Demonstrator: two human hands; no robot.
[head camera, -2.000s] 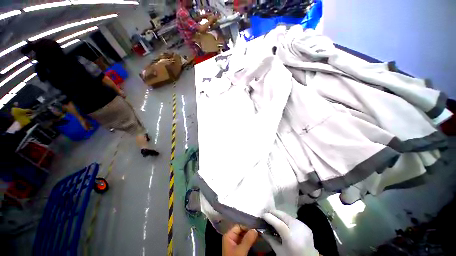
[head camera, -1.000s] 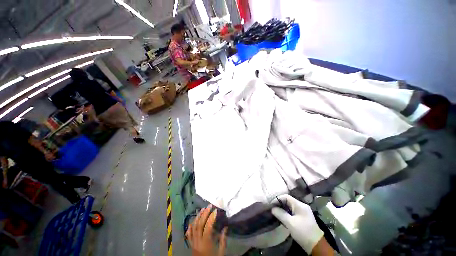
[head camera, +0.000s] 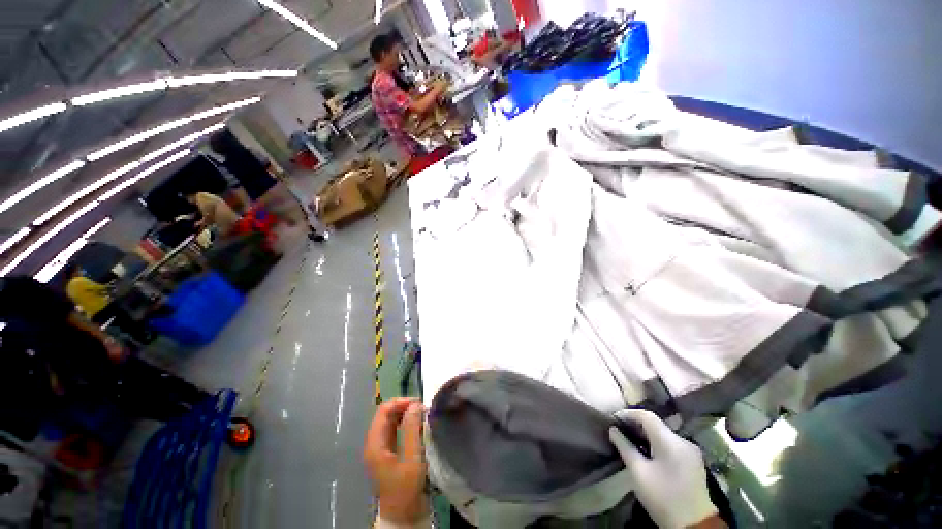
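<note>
A pale knit garment (head camera: 485, 279) lies on the white-topped table with its near end open towards me. The opening shows a broad dark grey inner panel (head camera: 516, 439). My left hand (head camera: 398, 455) is bare and pinches the left edge of the opening between thumb and fingers. My right hand (head camera: 661, 465) wears a white glove and is at the right edge of the opening. A small dark tool (head camera: 632, 434), seemingly thread snips, shows in the gloved hand. Whether the gloved fingers also grip the cloth is hard to tell.
More pale garments (head camera: 713, 269) with dark grey bands hang over the table's right side. A blue bin (head camera: 625, 57) of dark pieces stands behind. A person (head camera: 398, 98) works at the back. A carton (head camera: 351, 193), aisle tape and a blue cart (head camera: 181, 465) are on the left.
The garment's near end has been spread into a wide opening showing the dark inside. My left hand has moved left and up from beside the gloved hand. The walking person has moved farther away.
</note>
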